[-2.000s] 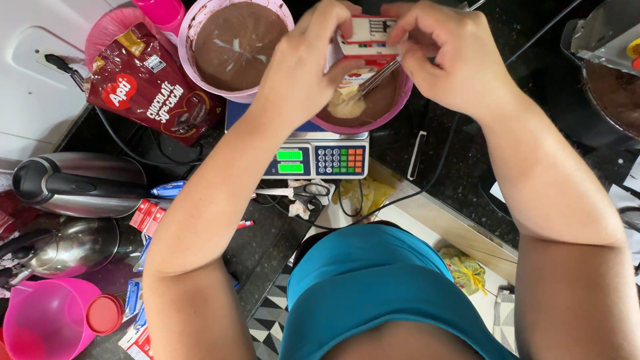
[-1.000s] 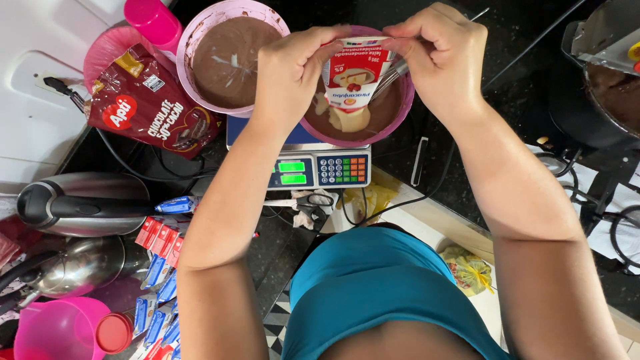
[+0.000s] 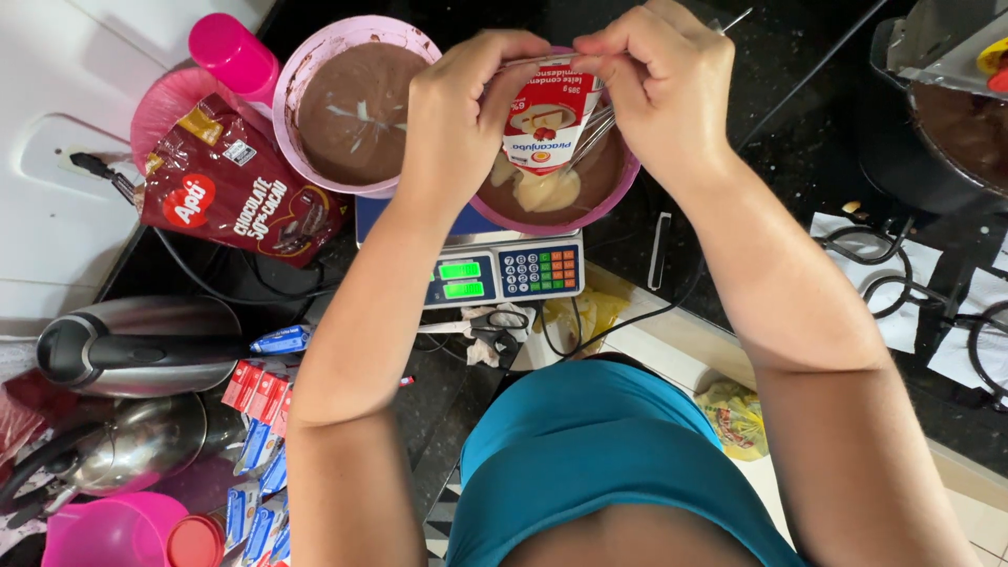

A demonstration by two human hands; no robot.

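Between my hands hangs a red and white condensed milk carton [image 3: 551,118]. My left hand [image 3: 472,110] pinches one end of its flattened top edge, my right hand [image 3: 657,79] the other. Thick cream-coloured condensed milk [image 3: 547,189] lies below the carton on the brown chocolate mixture in a pink bowl [image 3: 622,193]. A wire whisk [image 3: 594,130] leans in that bowl, partly hidden by the carton and my right hand. The bowl stands on a digital kitchen scale [image 3: 504,272] with a lit green display. Left of it is a second pink bowl [image 3: 287,118] of chocolate mixture with pale streaks.
A cocoa pouch [image 3: 236,189], a pink bottle [image 3: 232,55] and an electric kettle [image 3: 142,346] stand at the left. Scissors [image 3: 472,324] lie below the scale. Several cartons [image 3: 256,449] lie near a pink jug [image 3: 110,535]. A dark pot [image 3: 906,157] sits on the stove at right.
The carton, tilted and foreshortened two seconds ago, now hangs with its printed face showing. Both hands have stayed at its top edge over the bowl.
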